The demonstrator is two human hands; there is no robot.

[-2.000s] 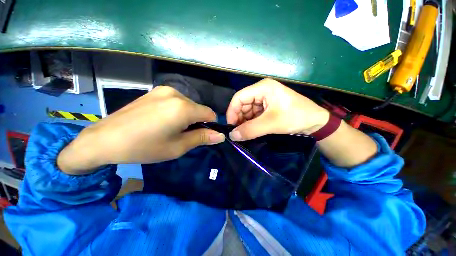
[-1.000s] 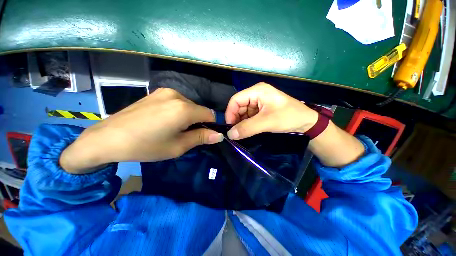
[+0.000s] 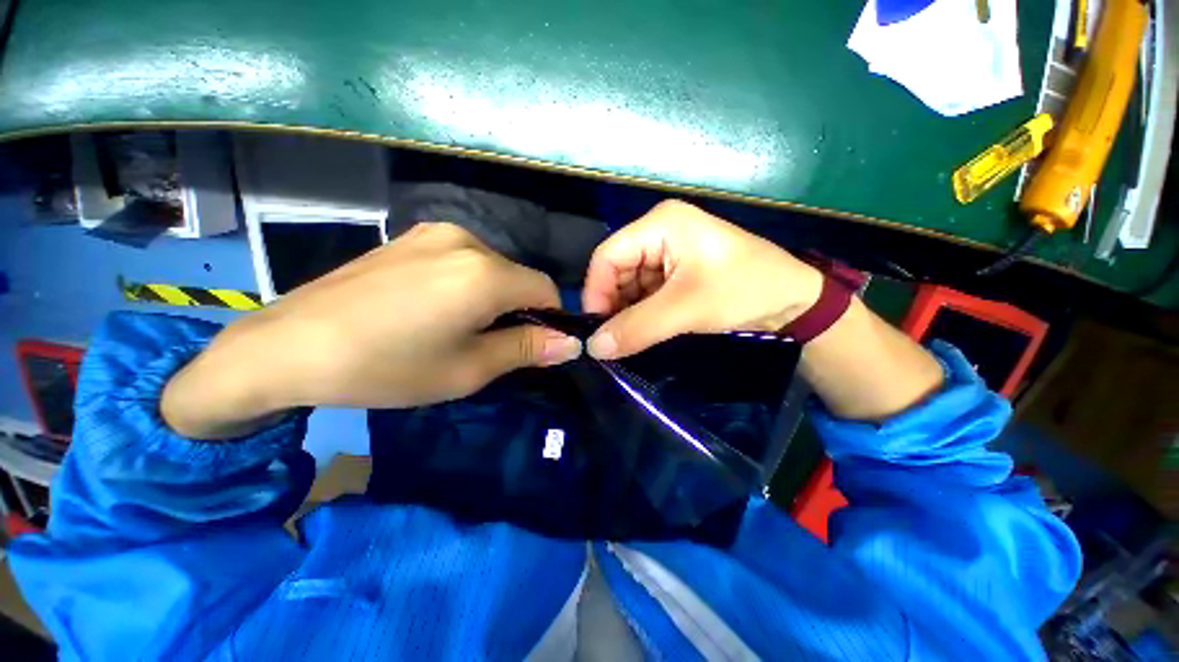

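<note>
A thin dark glossy panel (image 3: 478, 459) with a small white label lies over my lap. Clear protective film (image 3: 685, 472) with a bright creased edge overlies its right part and overhangs at the right. My left hand (image 3: 388, 317) pinches the panel's upper edge between thumb and fingers. My right hand (image 3: 698, 285) is close beside it, thumb tip almost touching the left thumb, pinching at the film's upper corner. The fingers hide the exact point of grip.
The green bench (image 3: 517, 78) edge runs above my hands. At its right lie an orange electric screwdriver (image 3: 1090, 117), a small yellow-handled tool (image 3: 1002, 158) and white paper (image 3: 944, 58) with a blue pick. Red-framed panels (image 3: 1021, 323) and white-framed ones (image 3: 317, 239) sit below the bench.
My right wrist and forearm have shifted slightly left since the oldest frame. Both hands keep their pinch, and the panel and film have barely moved.
</note>
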